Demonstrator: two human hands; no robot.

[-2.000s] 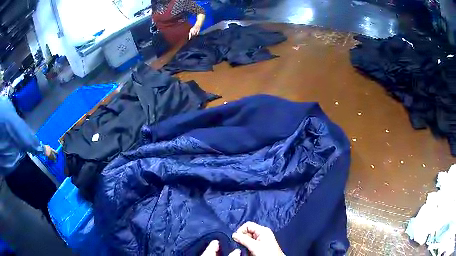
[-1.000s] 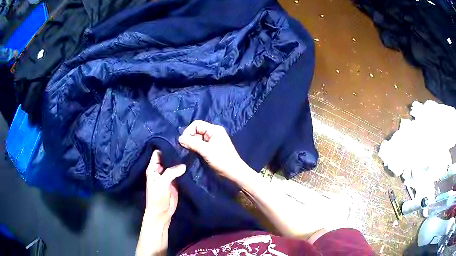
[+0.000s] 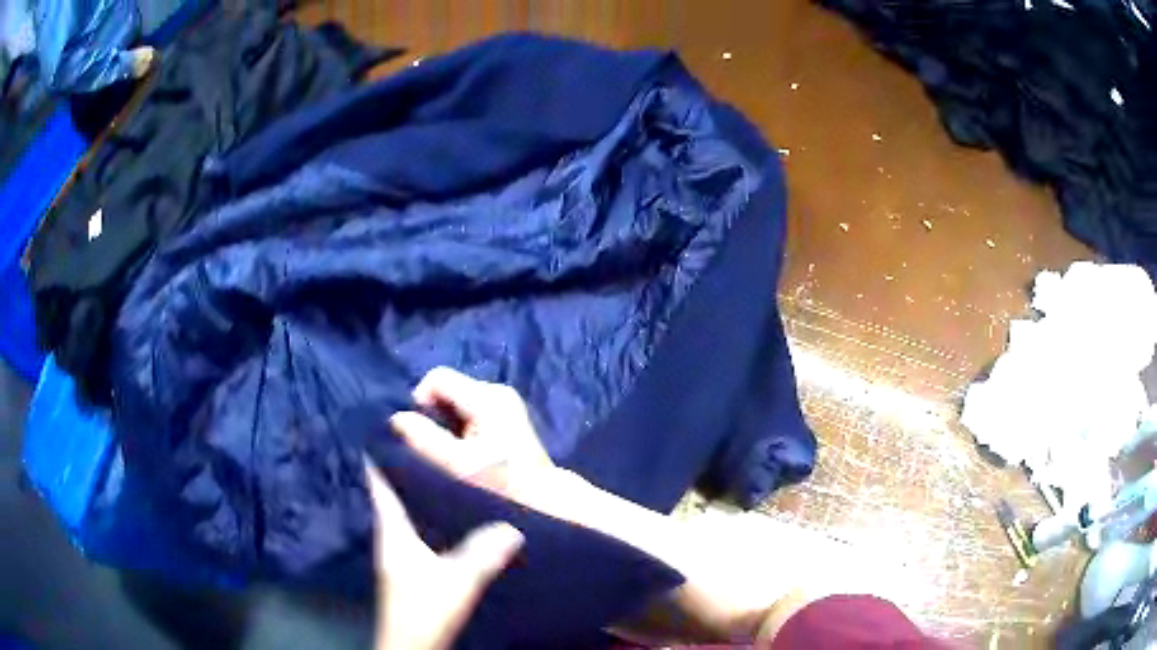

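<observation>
A large navy coat (image 3: 685,343) lies on the brown table, its shiny quilted lining (image 3: 508,254) facing up and its matte shell around it. My right hand (image 3: 476,438) pinches the coat's dark edge near the lining, fingers curled. My left hand (image 3: 438,571) is below and left of it, with the shell fabric between finger and thumb; it is blurred, and its fingertips are partly hidden by the fabric. A bunched sleeve end (image 3: 771,467) lies at the coat's lower right.
Black garments (image 3: 165,165) lie at the left and more (image 3: 1040,114) at the upper right. A white cloth heap (image 3: 1072,368) and bottles (image 3: 1117,578) are at the right. Blue bins (image 3: 64,444) stand at the left. A person's hand (image 3: 137,61) shows at the upper left.
The view has tilted down from the factory floor to the coat. Both hands have moved lower in the last second, and the dark shell edge is now folded up between them.
</observation>
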